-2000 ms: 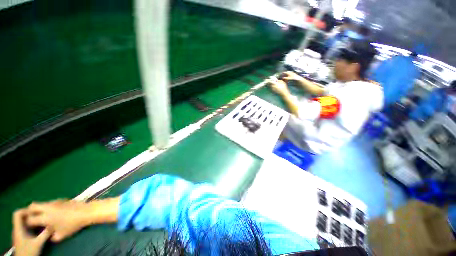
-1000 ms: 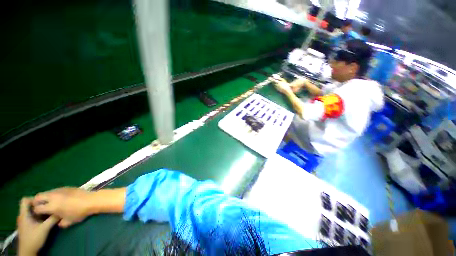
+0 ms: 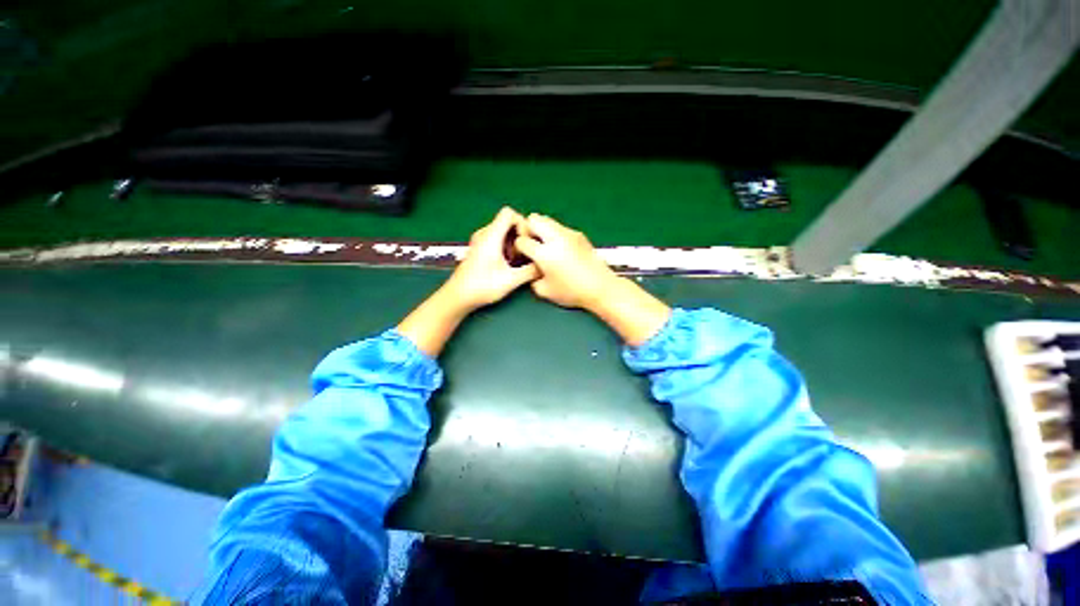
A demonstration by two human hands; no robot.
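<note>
My left hand (image 3: 488, 263) and my right hand (image 3: 569, 263) meet at the chipped metal rail (image 3: 699, 258), in the middle of the head view. Between their fingers they hold a small dark part (image 3: 514, 246). The fingers cover most of it, so its kind cannot be told. Both thumbs and fingertips press around it. Both forearms, in blue sleeves, reach over the dark green bench (image 3: 545, 391).
Black stacked trays (image 3: 272, 148) lie on the green conveyor belt (image 3: 592, 195) at left. A phone unit (image 3: 759, 189) and another dark piece (image 3: 1008, 221) lie on it at right. A pale post (image 3: 924, 142) slants up from the rail. A white parts tray (image 3: 1016, 403) is at the right edge.
The view has swung left from the neighbouring worker and trays to the bench in front. Both hands are now mid-picture and fully seen, still together around a dark part. Black stacked trays have come into view.
</note>
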